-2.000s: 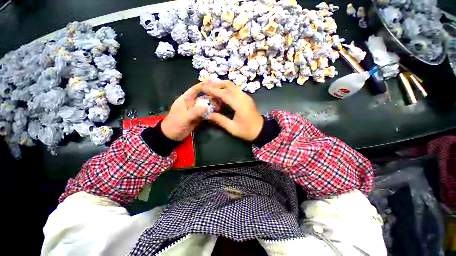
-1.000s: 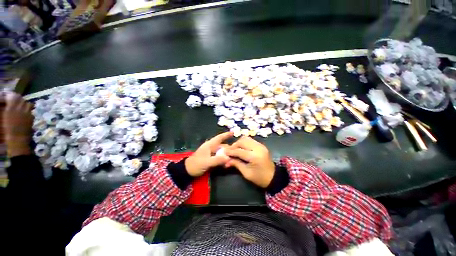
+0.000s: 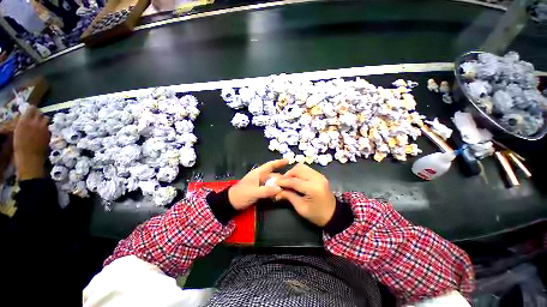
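A small whitish flower head (image 3: pixel 272 181) is held between the fingertips of both hands, mostly hidden by them. My left hand (image 3: pixel 253 187) grips it from the left, over the edge of a red pad (image 3: pixel 242 226). My right hand (image 3: pixel 308 193) meets it from the right with thumb and fingers pinched. A centre pile of whitish and yellow-orange unfinished flower heads (image 3: pixel 342 120) lies just beyond my hands. A larger pile of grey-lilac flower heads (image 3: pixel 123 144) lies at left.
At right lie a white glue bottle (image 3: pixel 433 165), a crumpled white cloth (image 3: pixel 471 129) and gold-coloured rods (image 3: pixel 508 168). A metal bowl (image 3: pixel 480 114) holds grey-blue flower heads. Another person's hand (image 3: pixel 31 141) is at far left. A box (image 3: pixel 114 23) stands beyond the pale strip.
The view has tilted up, showing more of the far surface and another person's hand at left. My hands have come closer together around the small flower head.
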